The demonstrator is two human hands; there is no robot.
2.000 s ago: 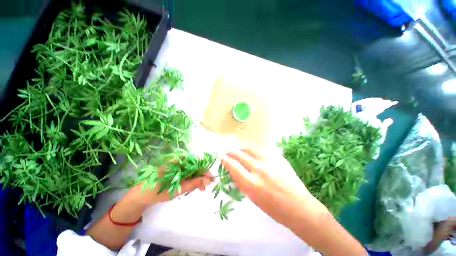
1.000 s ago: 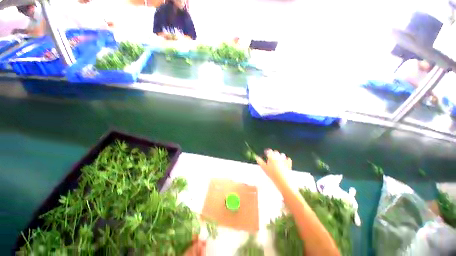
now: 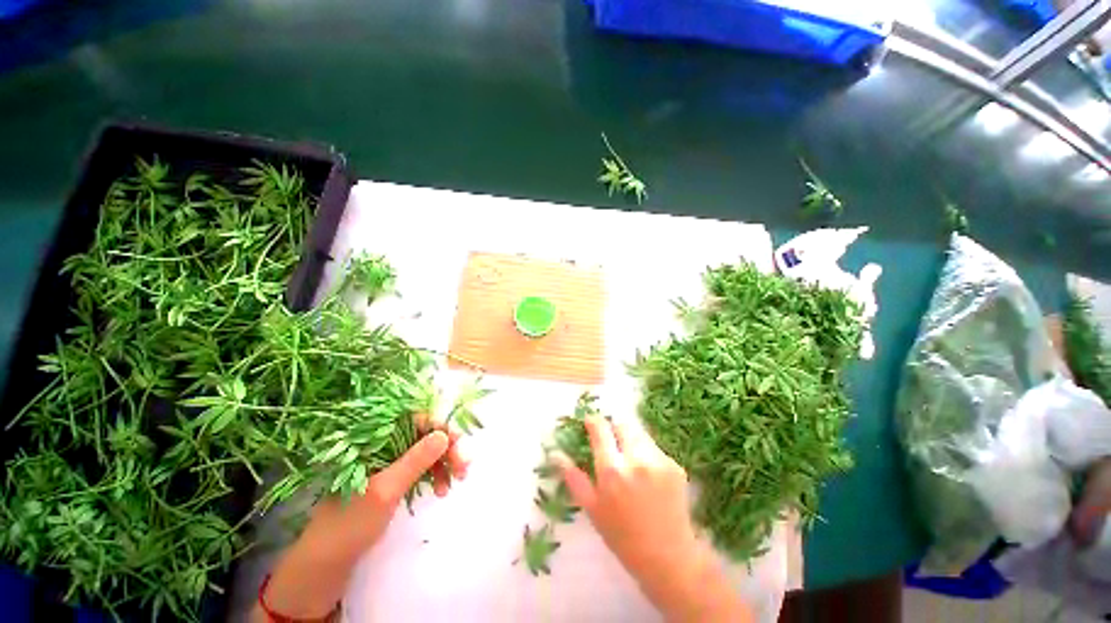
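My left hand (image 3: pixel 396 475) is closed around a bunch of leafy stems (image 3: pixel 366 420) at the lower left of the white sheet (image 3: pixel 414 231). My right hand (image 3: pixel 615 475) is over small leaf sprigs (image 3: pixel 536 550) on the sheet, its fingertips at the upper ones; whether it grips one is unclear. A round cap with green inside (image 3: pixel 534 316) sits on a tan cardboard pad (image 3: pixel 487 304). A dense leaf pile (image 3: pixel 761 402) lies right of my right hand. Stemmed branches (image 3: pixel 158 304) fill the black tray at left and spill onto the sheet.
The black tray's (image 3: pixel 319 231) edge borders the sheet. A white bottle (image 3: pixel 816 250) is behind the leaf pile. A clear plastic bag (image 3: pixel 962 389) stands at right, near part of another person's hand (image 3: pixel 1090 511). Stray sprigs (image 3: pixel 624 180) lie on the green belt. A blue crate (image 3: pixel 743 27) is beyond.
My right hand has come back from the belt to the small sprigs on the sheet. A sprig lies on the belt where it reached. The view has tilted down, and my left hand shows again with its bunch.
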